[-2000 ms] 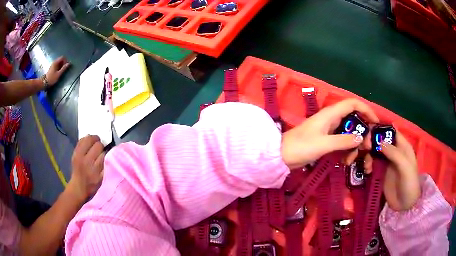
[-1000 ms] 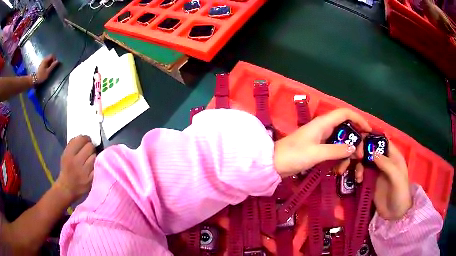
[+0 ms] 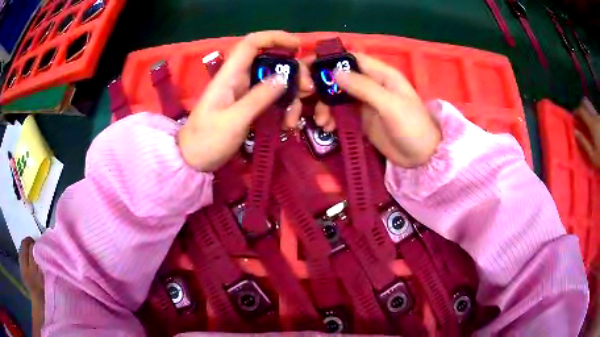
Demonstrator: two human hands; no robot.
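Observation:
My left hand (image 3: 227,105) holds one smartwatch (image 3: 275,77), its screen lit with a coloured dial face and white digits, my thumb on the screen. My right hand (image 3: 395,108) holds a second lit smartwatch (image 3: 334,77) beside it, thumb also on the screen. Dark wine-red straps hang down from both. Below, several watches lie face down in the red tray (image 3: 454,79), such as one with a round sensor ring (image 3: 397,224). Their straps overlap. Sleeves cover part of the tray.
A second red tray (image 3: 99,43) with black watch bodies stands at the upper left on a green board (image 3: 43,100). White papers (image 3: 18,214), a yellow pad (image 3: 36,161) and a pen lie at the left. Another person's hand (image 3: 587,131) is by a red tray at the right edge.
The view has turned to the right, so the hands and watches now sit near the centre. The other tray and papers have shifted left in view. Both hands still hold lit watches.

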